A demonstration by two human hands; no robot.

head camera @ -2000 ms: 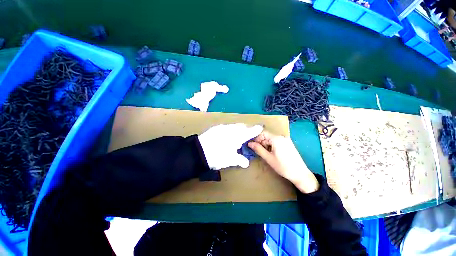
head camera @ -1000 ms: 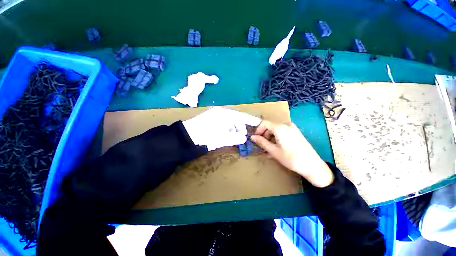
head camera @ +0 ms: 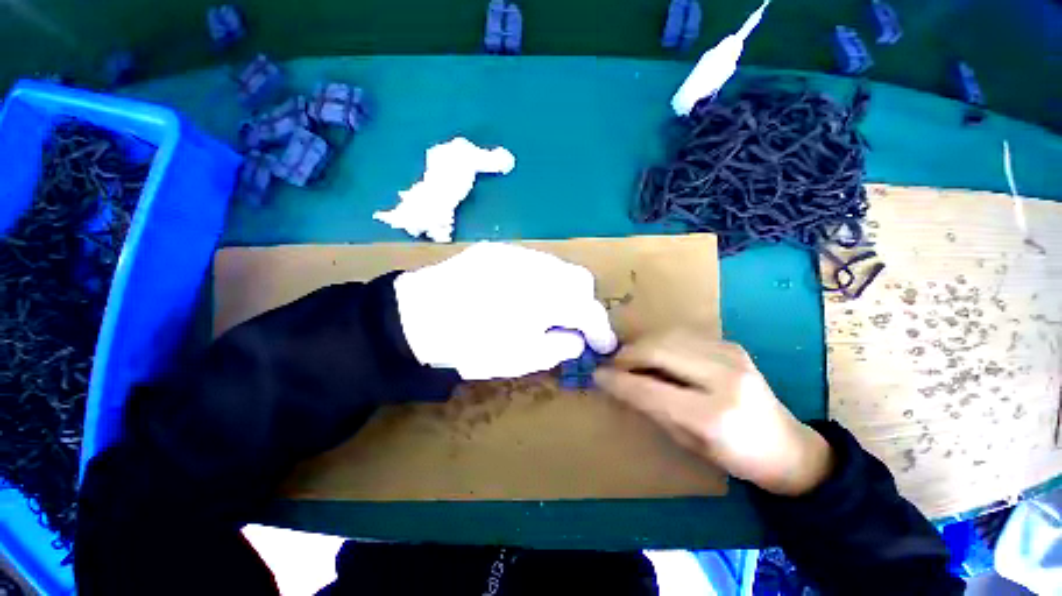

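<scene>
My left hand [head camera: 501, 312], in a white glove, is over the cardboard mat [head camera: 466, 448] and holds a small dark blue-grey plastic housing [head camera: 578, 371] at its fingertips. The glove covers part of the housing. My bare right hand [head camera: 710, 402] touches the housing's right side with bent fingers. The fingers are slightly blurred, and I cannot tell whether a rubber ring is between them. Dark marks show on the mat below the housing.
A blue plastic bin [head camera: 175, 233] of black loops stands at left. A housing cluster [head camera: 291, 134] and crumpled tissue [head camera: 448, 189] lie beyond the mat. A glue bottle [head camera: 710, 76] lies by the loop pile [head camera: 769, 169]. A neighbour's mat [head camera: 955, 349] is at right. Housings sit on the conveyor belt [head camera: 384, 26].
The view has moved closer to the mat. My right hand's fingers have shifted to the housing's right side. The dark piece below my left hand two seconds ago no longer shows.
</scene>
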